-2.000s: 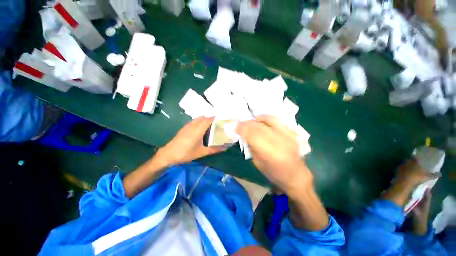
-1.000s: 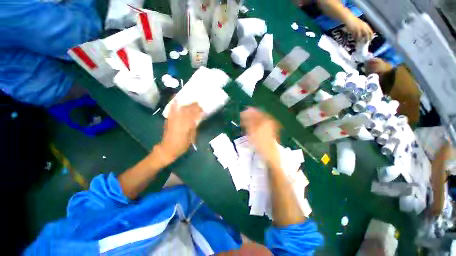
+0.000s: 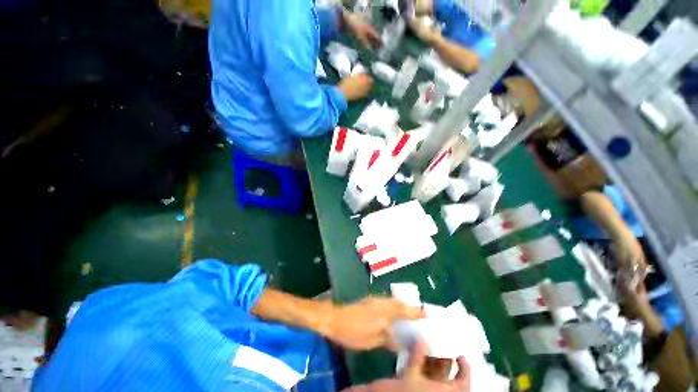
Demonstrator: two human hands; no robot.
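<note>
My left hand point(image 3: 371, 322) reaches over the bench edge, its fingers around the near end of a small blurred whitish item point(image 3: 406, 335), possibly a carton. My right hand point(image 3: 430, 377) is cut off by the bottom edge; its raised fingers are close to the item, with a brown patch between them. Whether it grips anything cannot be told. A loose heap of white leaflets point(image 3: 463, 331) lies under and beyond the hands. White cartons with red ends point(image 3: 399, 243) lie flat farther up the bench.
Upright open cartons point(image 3: 367, 170) stand beyond the flat ones. A row of cartons point(image 3: 523, 258) lies across the green bench point(image 3: 337, 253). A person in blue point(image 3: 268, 76) is at upper left above a blue stool point(image 3: 269, 188). A grey post point(image 3: 482, 88) crosses the view.
The view has swung left. My left hand has left the flat cartons and come to the leaflet heap beside my right hand, which is now low in the picture.
</note>
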